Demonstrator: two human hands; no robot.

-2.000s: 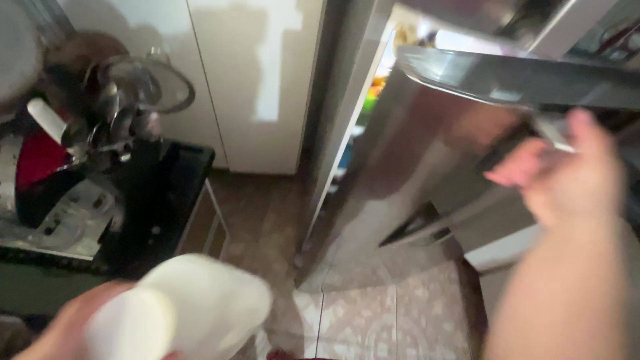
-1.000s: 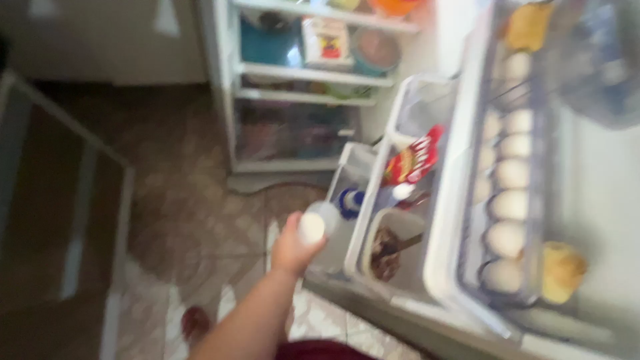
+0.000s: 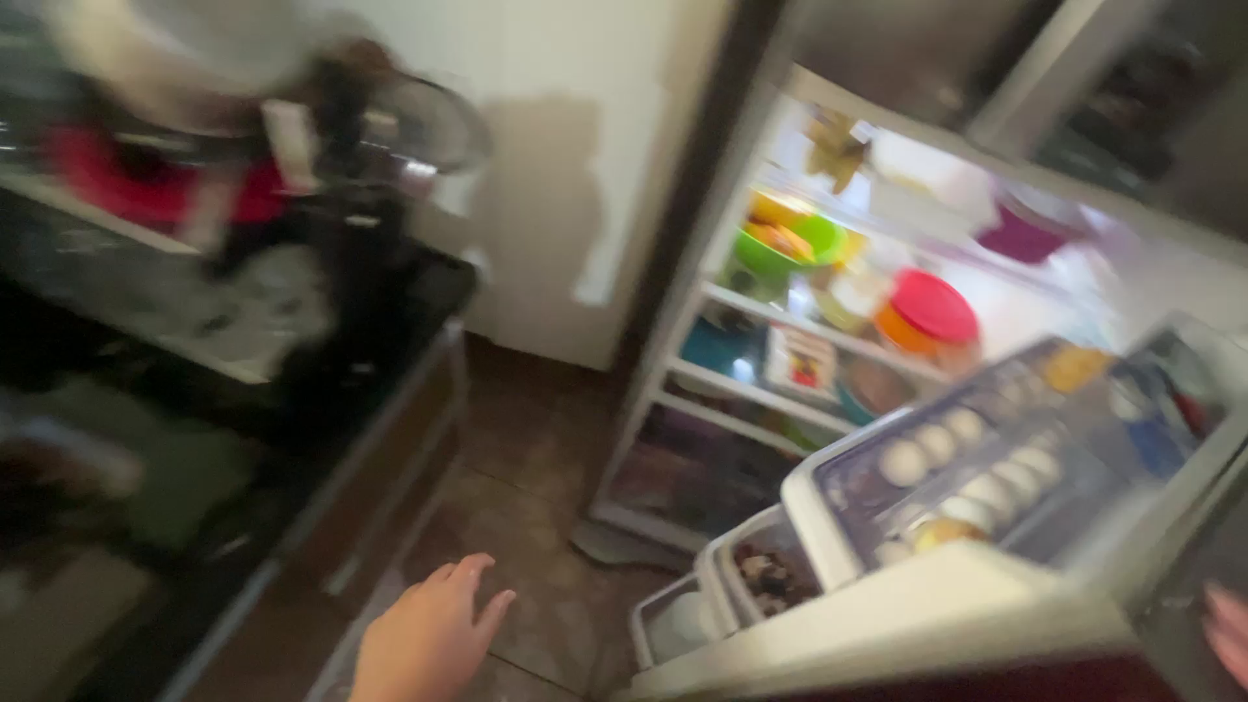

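My left hand (image 3: 429, 629) is empty, its fingers apart, low over the tiled floor between the counter and the refrigerator. At the right edge, the fingers of my right hand (image 3: 1227, 634) show beside the outer side of the open refrigerator door (image 3: 936, 604); most of that hand is out of view. The door's upper bin holds a clear egg tray (image 3: 877, 497) with several eggs (image 3: 985, 492). A lower bin holds a container of dark food (image 3: 770, 575). Inside stand a green bowl (image 3: 795, 244) and an orange container with a red lid (image 3: 926, 317). The view is blurred.
A dark counter (image 3: 429, 283) runs along the left, with a dish rack (image 3: 117, 219), a red item (image 3: 117, 185) and a round strainer (image 3: 434, 122). A pale wall panel (image 3: 546, 195) stands behind. Brown floor tiles (image 3: 526, 517) lie between counter and refrigerator.
The refrigerator door, only slightly open two seconds ago, now stands wide. The white-capped container my left hand held a second ago is out of that hand. The view has swung back toward the counter.
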